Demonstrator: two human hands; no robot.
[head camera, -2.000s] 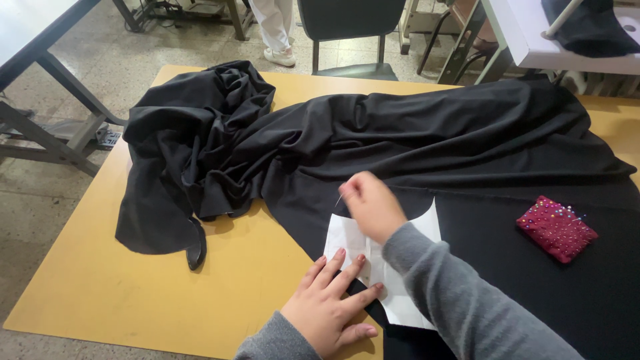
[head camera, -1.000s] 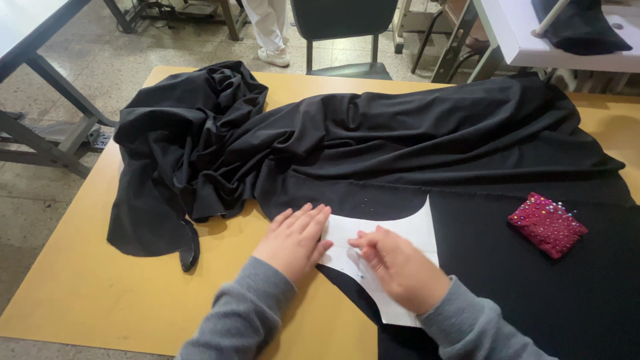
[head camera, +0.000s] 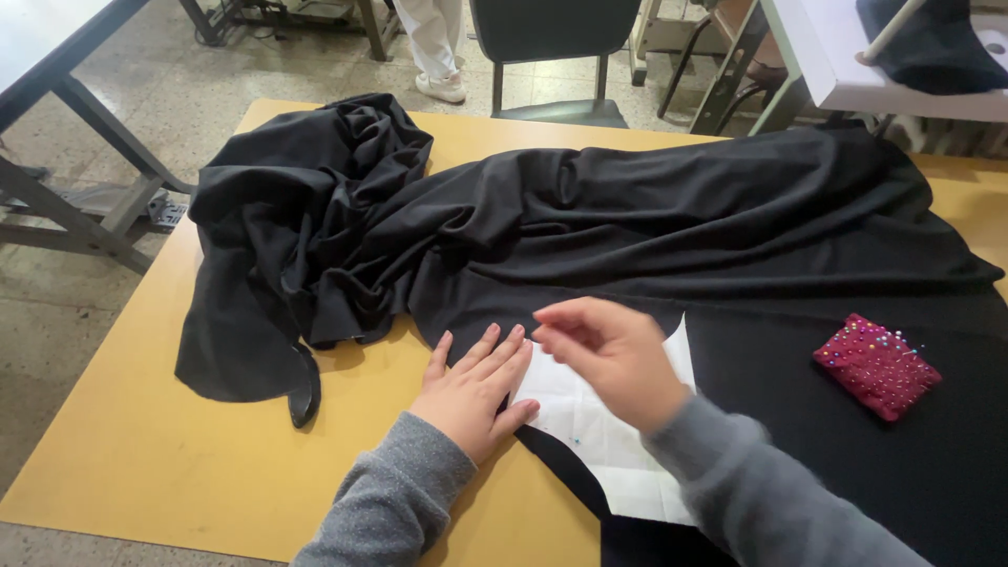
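Note:
A white paper pattern piece (head camera: 622, 457) lies on black fabric (head camera: 504, 213) that spreads in folds over the yellow table. A small pin with a blue head (head camera: 575, 440) shows in the paper. My left hand (head camera: 476, 394) rests flat at the paper's left edge, fingers apart, touching paper and fabric. Above the paper, my right hand (head camera: 606, 354) is slightly blurred, with thumb and fingertips close together; whether a pin is between them cannot be told. On the fabric to the right sits a dark red pincushion (head camera: 876, 367) full of pins with coloured heads.
The yellow table (head camera: 157, 472) shows at the left and front. Beyond its far edge stand a dark chair (head camera: 556, 31) and a person's leg in white trousers (head camera: 435, 39). A white table (head camera: 835, 71) with dark cloth is at the upper right, another table (head camera: 55, 47) at the upper left.
Over the last second my right hand has lifted from the middle of the paper toward its upper edge. My left hand has moved down along the paper's left edge.

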